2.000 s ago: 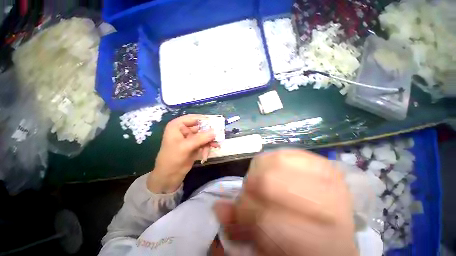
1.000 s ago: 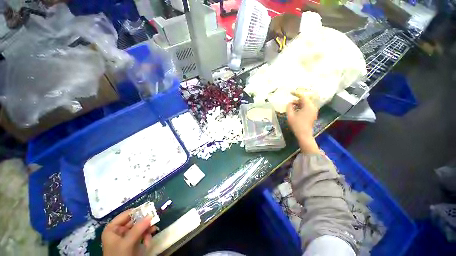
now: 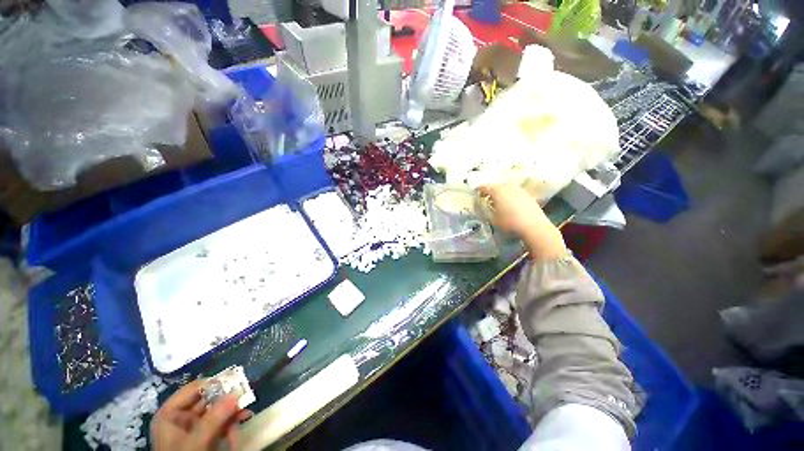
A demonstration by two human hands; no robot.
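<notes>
My left hand [image 3: 198, 418] is at the lower left and holds a square white plastic housing [image 3: 229, 388] in its fingertips, its inner side with small parts facing up. My right hand [image 3: 516, 216] reaches to the front of a heap of cream-white covers [image 3: 551, 128], beside a clear plastic box [image 3: 460, 238]. Its fingertips are small and blurred, so I cannot tell if they hold a piece. Another white square [image 3: 346, 298] lies on the green bench top [image 3: 388, 304].
A blue-rimmed white tray [image 3: 234, 282] lies left of centre. A blue bin of metal pins [image 3: 81, 339] is at far left. White bits [image 3: 388, 225] and a dark red heap [image 3: 375, 167] lie behind. A blue crate [image 3: 652, 379] is below right, a fan [image 3: 441, 66] at the back.
First my right hand was blurred near my body; it then reached out to the cream-white heap and is now slightly nearer the clear box. My left hand still holds the housing. The view has swung right.
</notes>
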